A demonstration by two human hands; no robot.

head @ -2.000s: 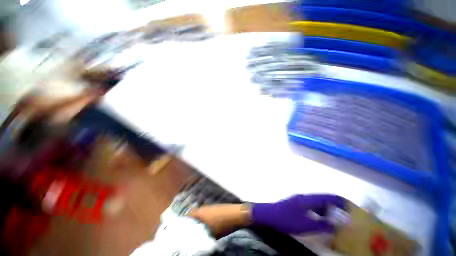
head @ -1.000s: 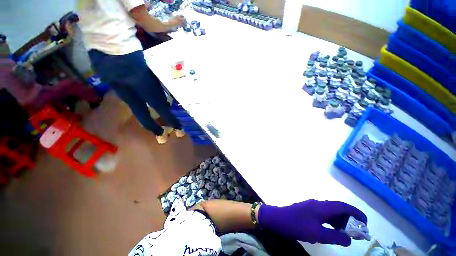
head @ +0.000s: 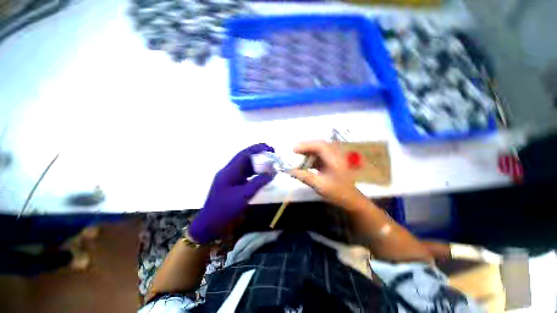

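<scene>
My left hand [head: 229, 192], in a purple glove, grips a small pale purple-white base piece [head: 264, 162] between thumb and fingers. My right hand [head: 330, 174], bare, is close beside it at the piece's right side and grips a blurred white and dark upper piece [head: 299, 161]. The two pieces touch or nearly touch; blur hides which. A thin tan glue stick [head: 280, 211] points down below my right hand. A brown glue board [head: 375, 166] with a red cap [head: 354, 159] lies just right of my right hand.
A blue tray [head: 305, 99] of purple-grey bases lies beyond my hands. A blue bin [head: 400, 116] heaped with white and dark pieces is right of it. Assembled figurines [head: 183, 30] stand back left. Red scissors handles [head: 510, 167] lie at the right edge. A carton of pieces [head: 156, 238] is below the table.
The view has swung right and down, bringing the bin, board and scissors into view. Both hands are now together in front; the other person and red stools are out of view.
</scene>
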